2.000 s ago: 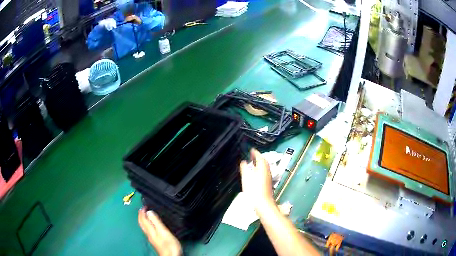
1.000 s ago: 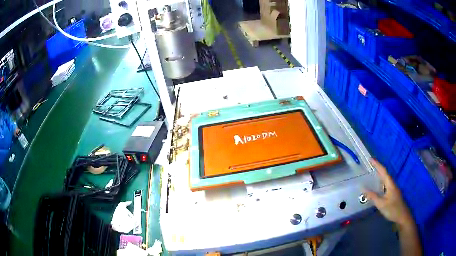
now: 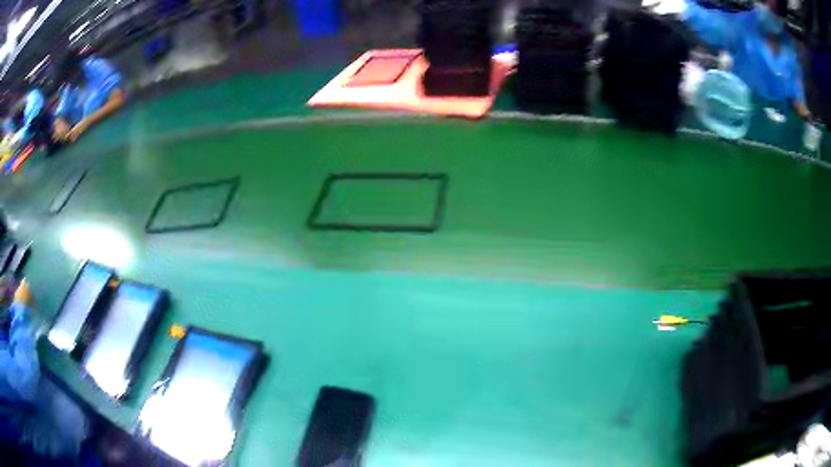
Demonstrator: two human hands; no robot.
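Observation:
Neither of my hands is in the picture. A black smartphone (image 3: 337, 427) lies on the green bench (image 3: 474, 365) at the bottom centre. A tall stack of black bezel frames (image 3: 724, 383) stands at the right edge, partly cut off. A thin black bezel frame (image 3: 314, 202) lies flat beyond the phone, with another bezel frame (image 3: 153, 212) to its left. Shiny display panels (image 3: 205, 388) with black edges lie at the lower left. The picture is blurred.
A small yellow tool (image 3: 672, 321) lies left of the frame stack. Dark stacks (image 3: 551, 64) stand along the far edge, one on a pink sheet (image 3: 401, 96). A pale blue basket (image 3: 724, 103) stands at the upper right. People in blue smocks show at the upper left, left edge and upper right.
The view has swung left, away from the machine with the orange fixture, to the long bench. The hand seen by the machine's front buttons is out of the picture.

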